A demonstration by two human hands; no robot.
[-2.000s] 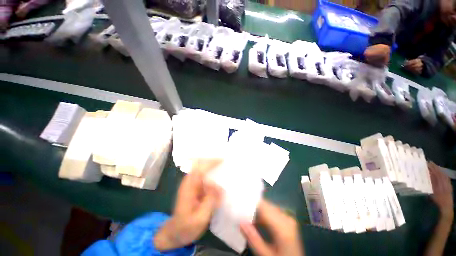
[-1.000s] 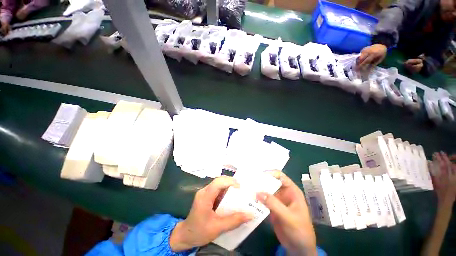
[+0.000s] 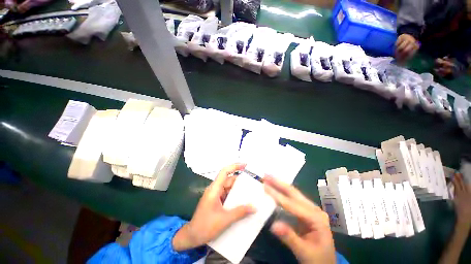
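Observation:
My left hand [image 3: 209, 221] grips a white carton [image 3: 242, 214] by its side, low at the centre in front of me. The carton's plain face is towards me and its top end shows a dark gap. My right hand [image 3: 304, 221] is at the carton's upper right edge, blurred, fingers spread; I cannot tell if it grips. Behind the hands lie a fanned pile of white flat cartons [image 3: 209, 142] and loose white sheets [image 3: 271, 157]. Folded cartons [image 3: 372, 206] stand in a tight row at the right, with a second row [image 3: 413, 167] behind.
Cream-white carton stacks [image 3: 139, 142] and a printed leaflet stack [image 3: 72, 122] lie left. A slanting metal post [image 3: 160, 62] and a pale rail [image 3: 330, 144] stand behind. Bagged products [image 3: 310, 62] line the far belt. A blue bin [image 3: 364, 26] and another worker's hands are far right; another hand is at the right edge.
The carton in my hands has turned from its printed side to a plain face. My right hand has shifted along its right edge. The bagged products have moved right.

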